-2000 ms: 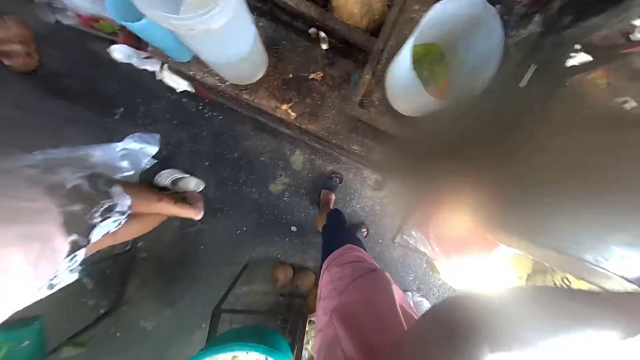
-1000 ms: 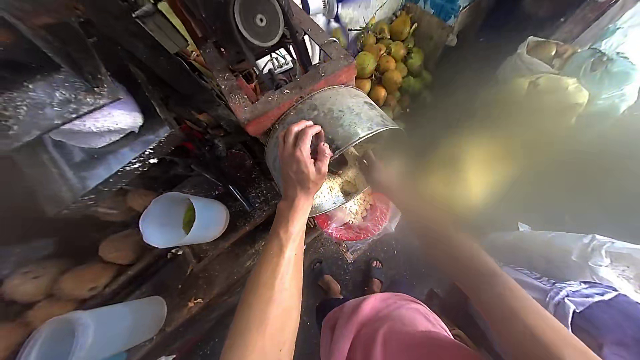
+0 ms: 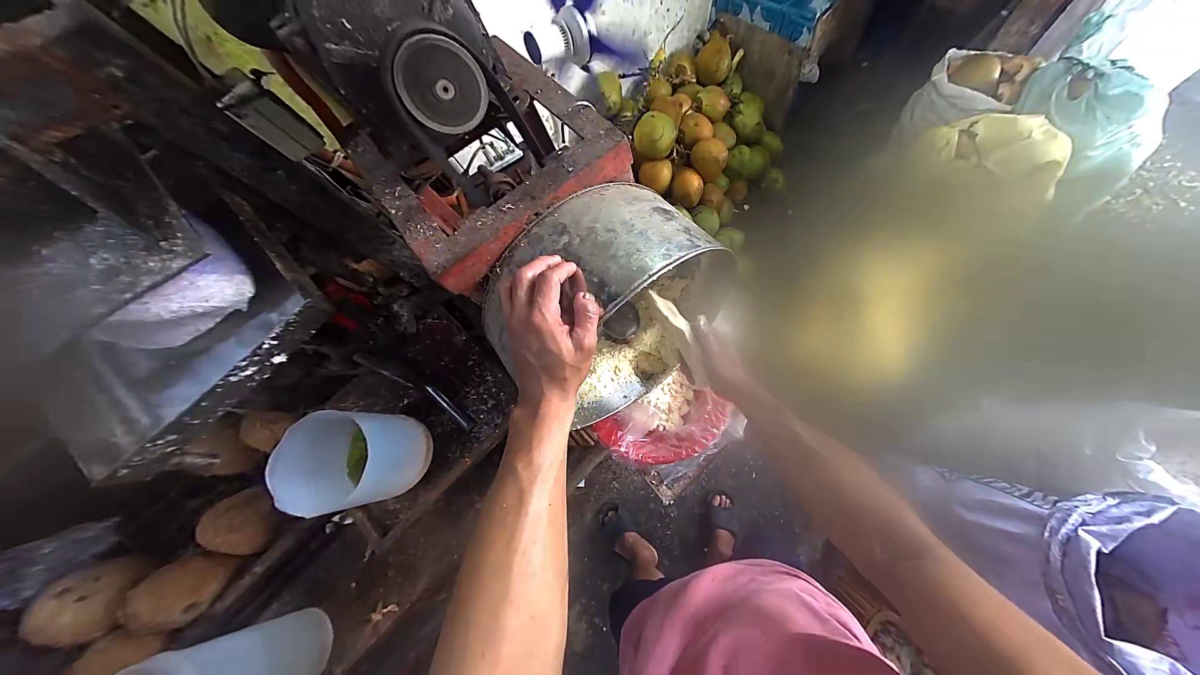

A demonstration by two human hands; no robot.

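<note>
A round grey metal drum lies on its side against the machine, its mouth toward the lower right. Pale shredded material lies inside, around a dark round hub. My left hand is on the drum near its rim, fingers curled; whether it grips anything is hidden. At the mouth's right side, my right hand, blurred, holds a pale flat piece that reaches into the drum. Below the mouth stands a red basin lined with clear plastic, holding more shreds.
A red-framed machine with a pulley wheel stands behind the drum. Green and orange coconuts are heaped beyond. A white container and brown husked coconuts lie at left. Filled bags stand upper right; a haze blurs the right side.
The view has swung from the floor and another person's legs to the machine and drum. Since one second ago my left hand has stayed on the drum and my right at its mouth.
</note>
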